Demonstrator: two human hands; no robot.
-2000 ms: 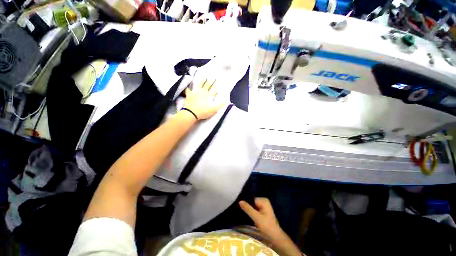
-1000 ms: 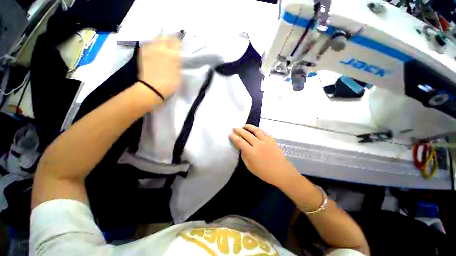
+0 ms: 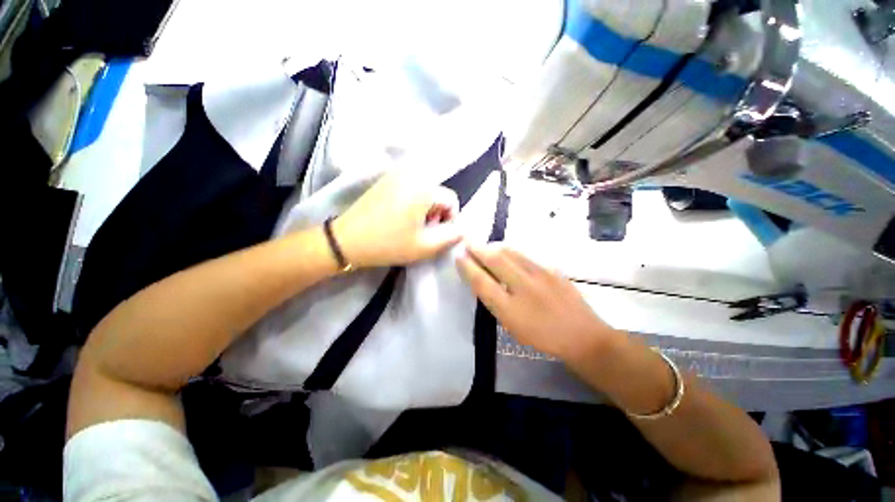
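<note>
The pale garment body panel (image 3: 422, 343) lies over the table's front edge, left of the needle area. A black strip (image 3: 353, 335) crosses it diagonally, and a black band runs down its right side. My left hand (image 3: 400, 224) is on the panel with fingers curled, pinching the pale fabric. My right hand (image 3: 525, 294) meets it from the right, fingertips on the same fabric. What lies under the fingertips is hidden. A black fabric panel (image 3: 182, 221) lies to the left.
The white sewing machine head (image 3: 667, 88) stands at upper right. Thread snips (image 3: 768, 303) lie right of the needle area. Scissors with red and yellow handles (image 3: 864, 341) are at the far right. The ruled front edge (image 3: 726, 365) runs below.
My left hand has moved right and down from the panel's upper left to meet my right hand. The panel is shifted and rearranged. The camera view has moved closer to the machine head.
</note>
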